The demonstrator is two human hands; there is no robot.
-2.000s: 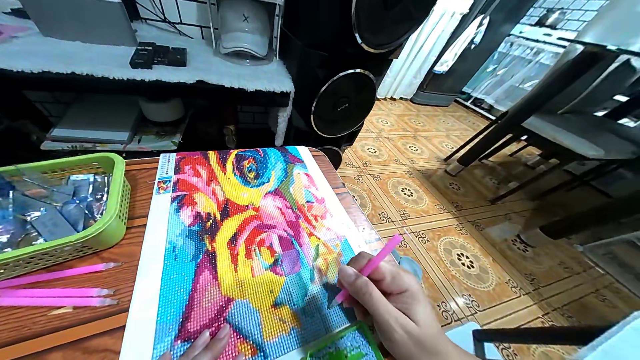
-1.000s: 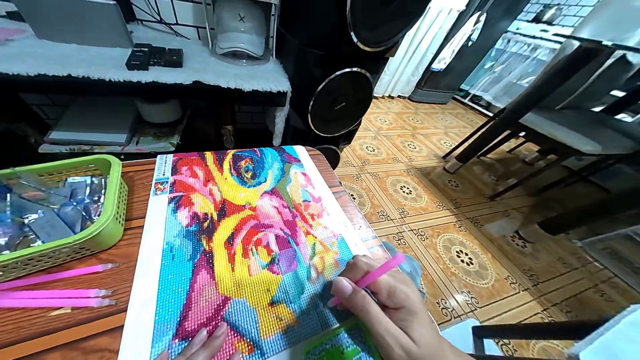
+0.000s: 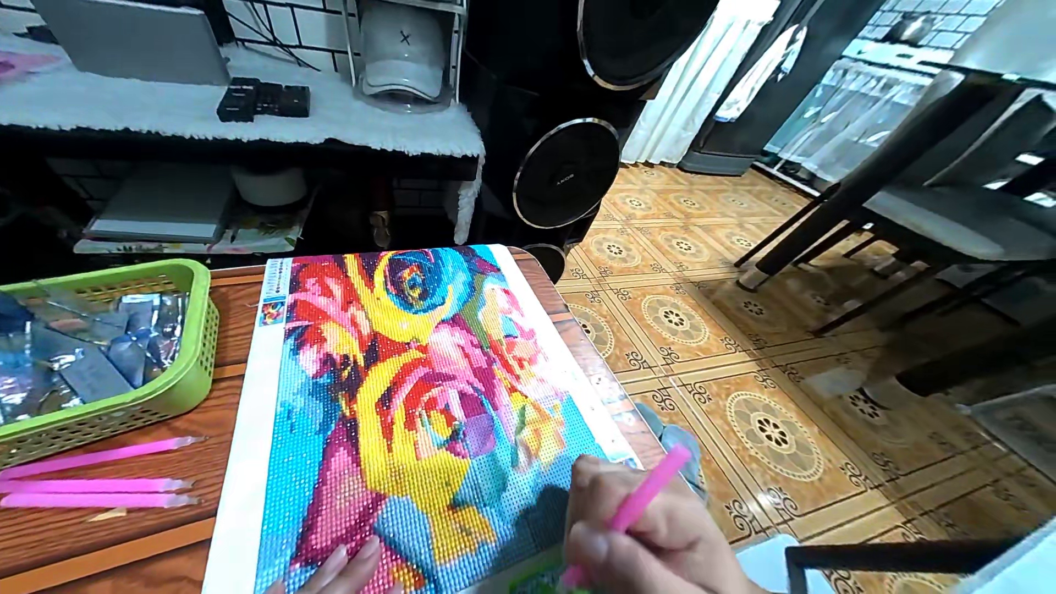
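A diamond painting canvas of bright roses [image 3: 445, 388] lies on a wooden table, its white border showing on both sides. My right hand [image 3: 652, 528] grips a pink applicator pen [image 3: 652, 488]; the pen's lower end is over a green tray [image 3: 536, 577] at the canvas's bottom edge, partly hidden by the hand. At the lower left of the canvas my left hand [image 3: 346, 571] rests with its fingertips on the beaded surface; the rest of it is out of view.
Left of the canvas stand a green plastic basket [image 3: 194, 363] of small clear bags and several pink pens [image 3: 99, 485]. Behind are a shelf with a white fluffy cover [image 3: 346, 132] and black speakers [image 3: 568, 173]. Chairs stand on the patterned floor at the right.
My right hand with the pink pen has moved from the canvas down to the green tray. My left hand has stayed at the canvas's lower left.
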